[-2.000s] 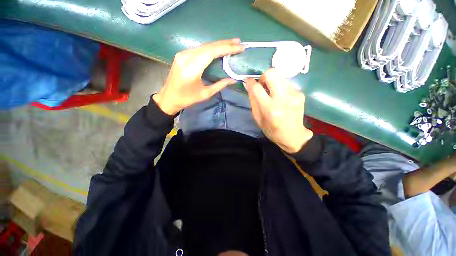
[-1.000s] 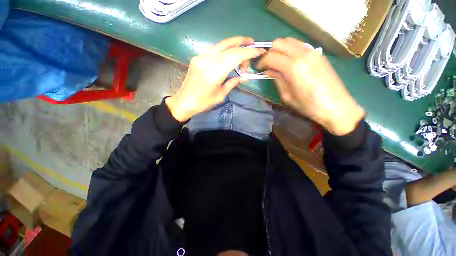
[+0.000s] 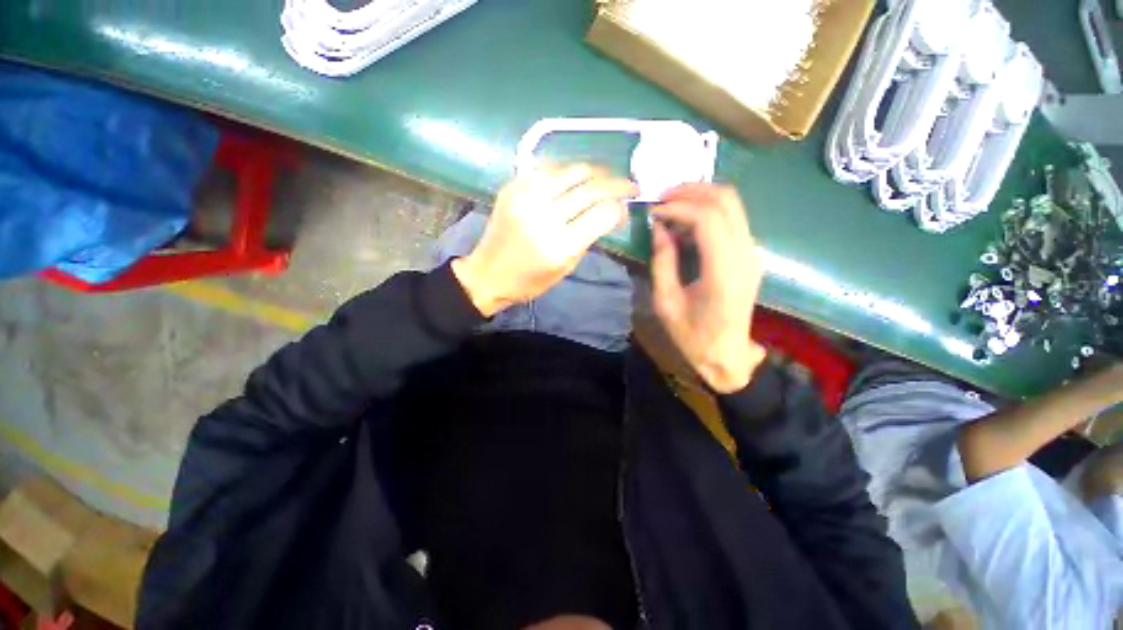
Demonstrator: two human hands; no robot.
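Observation:
A white plastic frame (image 3: 589,124) is at the bench edge in front of me, its long open loop to the left and its round white end (image 3: 671,160) to the right. My left hand (image 3: 551,228) grips the frame's near side, with fingertips close to the round end. My right hand (image 3: 708,265) is just right of it, thumb and fingertips pinched at the near edge below the round end. A tiny pale bit shows at the right fingertips, but I cannot tell what it is. The fingers hide part of the frame's near side.
On the green bench (image 3: 406,105) are an open carton of pale slivers (image 3: 788,117), stacked white frames at right (image 3: 936,111) and upper left (image 3: 357,37), and a heap of small metal parts (image 3: 1047,271). A person's arm (image 3: 1047,418) is at right. A red stool (image 3: 253,209) stands left.
My right hand has moved off the top of the frame to its near edge, uncovering the round end. My left hand has closed in along the near side. The whole view has shifted.

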